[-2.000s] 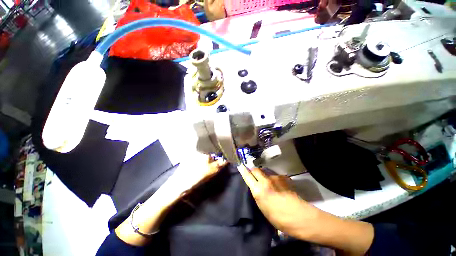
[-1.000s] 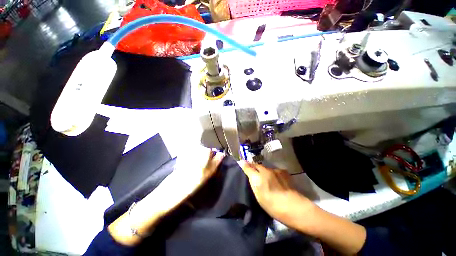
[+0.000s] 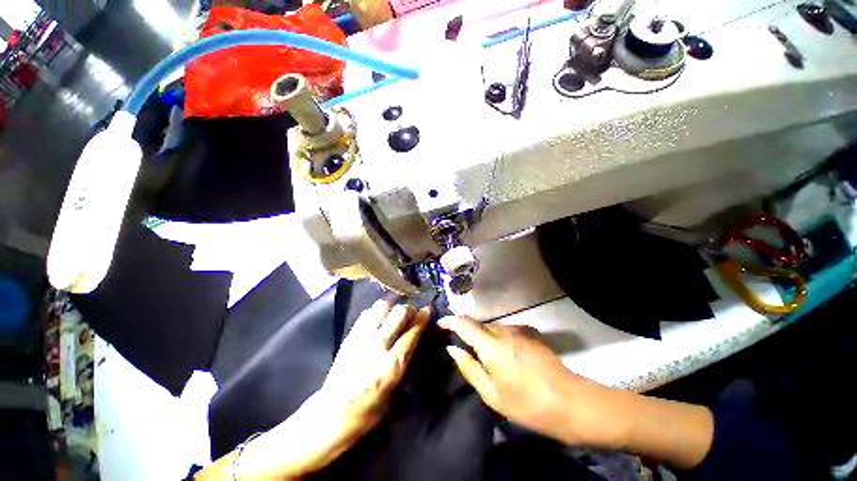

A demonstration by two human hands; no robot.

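Observation:
Black fabric (image 3: 437, 413) lies bunched under the presser foot and needle area (image 3: 428, 277) of the white sewing machine (image 3: 601, 160) and hangs toward me. My left hand (image 3: 362, 376) rests on the fabric left of the needle, its thumb and fingertips close together on the cloth. My right hand (image 3: 531, 380) is just right of it, thumb and forefinger on a fold of the same cloth. The fingertips of both hands are close to the presser foot. The cloth under the fingers is partly hidden, and the needle point cannot be made out.
Black cut pieces (image 3: 155, 305) lie at left, and another black piece (image 3: 620, 272) lies under the machine arm. The white lamp (image 3: 94, 202) hangs at left on a blue neck. A red plastic bag (image 3: 258, 66) is behind. Scissors (image 3: 766, 282) with red and orange loops lie far right.
The view has shifted, with the machine head now larger and farther left. My left hand has turned flatter over the cloth. The fabric between the hands is bunched differently.

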